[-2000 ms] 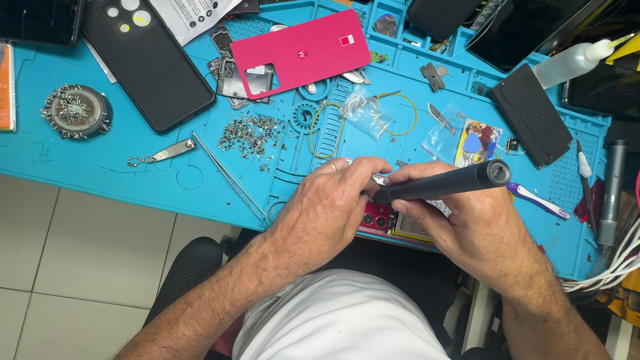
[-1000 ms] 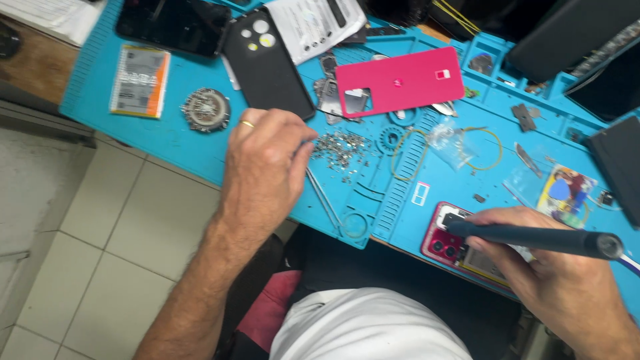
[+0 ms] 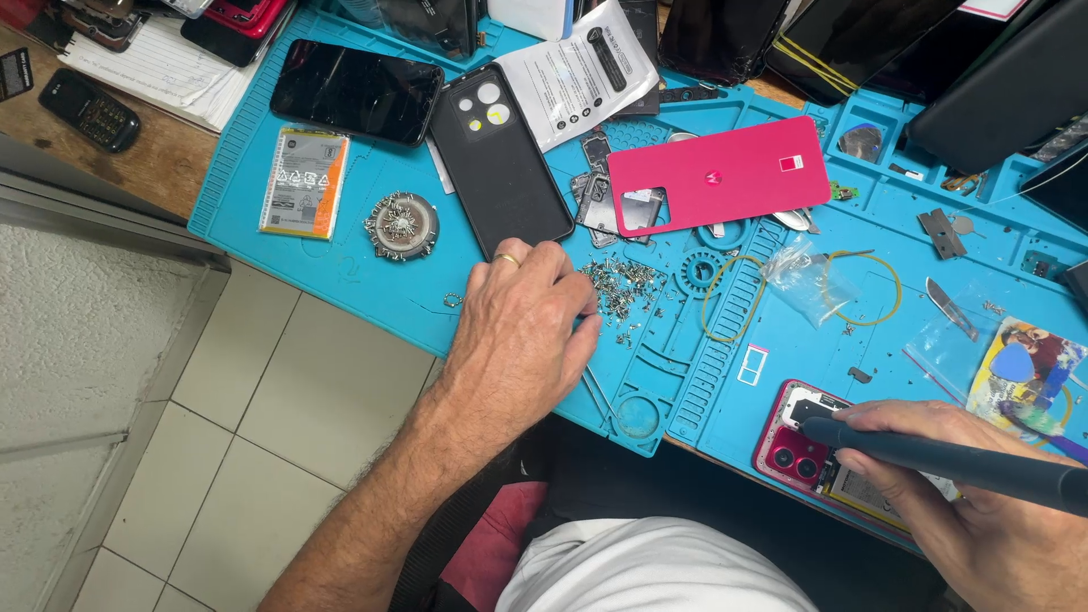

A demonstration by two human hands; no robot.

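Note:
My left hand (image 3: 531, 319) rests at the left edge of a pile of small screws (image 3: 625, 289), its fingers bent down; whether they pinch a screw is hidden. My right hand (image 3: 952, 476) grips a dark pen-shaped electric screwdriver (image 3: 943, 452), tip toward the upper camera area of an opened red smartphone (image 3: 790, 455) at the mat's front edge. The phone's battery (image 3: 867, 500) lies partly under that hand. Above the phone is a white SIM tray (image 3: 753, 365). Tweezers (image 3: 602, 395) lie just right of my left hand. A pink Motorola back cover (image 3: 722, 177) lies beyond the screws.
The blue repair mat (image 3: 340, 246) holds a black phone case (image 3: 501, 161), a round magnetic holder covered in screws (image 3: 402, 226), a loose battery (image 3: 304, 183), a dark phone (image 3: 355, 91), a small plastic bag (image 3: 812, 280) and a scalpel blade (image 3: 950, 310). Phones stand along the back.
My left hand was beside the right at the screwdriver two seconds ago; now it is at the screw pile. My right hand still holds the screwdriver. The view has shifted left.

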